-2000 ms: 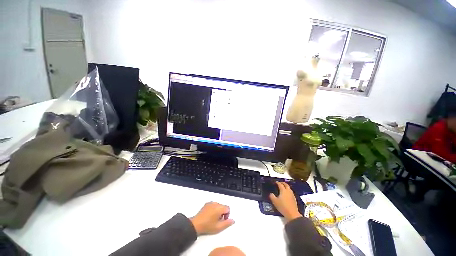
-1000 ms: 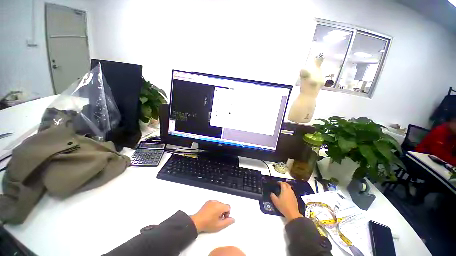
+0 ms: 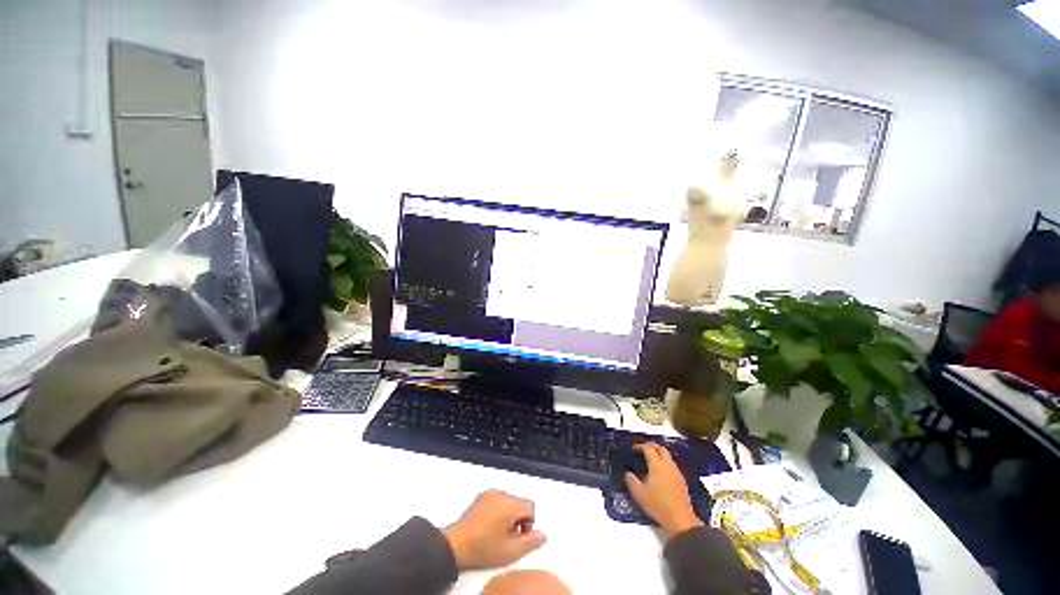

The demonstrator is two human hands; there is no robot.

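Observation:
My right hand (image 3: 663, 488) rests on the dark computer mouse (image 3: 629, 461), which lies on a dark mouse pad (image 3: 622, 502) right of the keyboard. My left hand (image 3: 494, 531) lies on the white desk with curled fingers, in front of the black keyboard (image 3: 488, 430); nothing shows in it. The monitor (image 3: 523, 285) stands behind the keyboard and shows a black area beside a white window.
An olive-brown garment (image 3: 151, 401) with a clear plastic bag (image 3: 221, 267) lies left. Right are a tape measure (image 3: 756, 523), papers, a black phone (image 3: 889, 564), a bottle (image 3: 703, 401) and a potted plant (image 3: 825, 349). A dress form (image 3: 704, 238) and a person in red (image 3: 1023, 343) are beyond.
The whole view has shifted, so the monitor and desk things sit lower in the picture. My hands keep their places at the mouse and on the desk.

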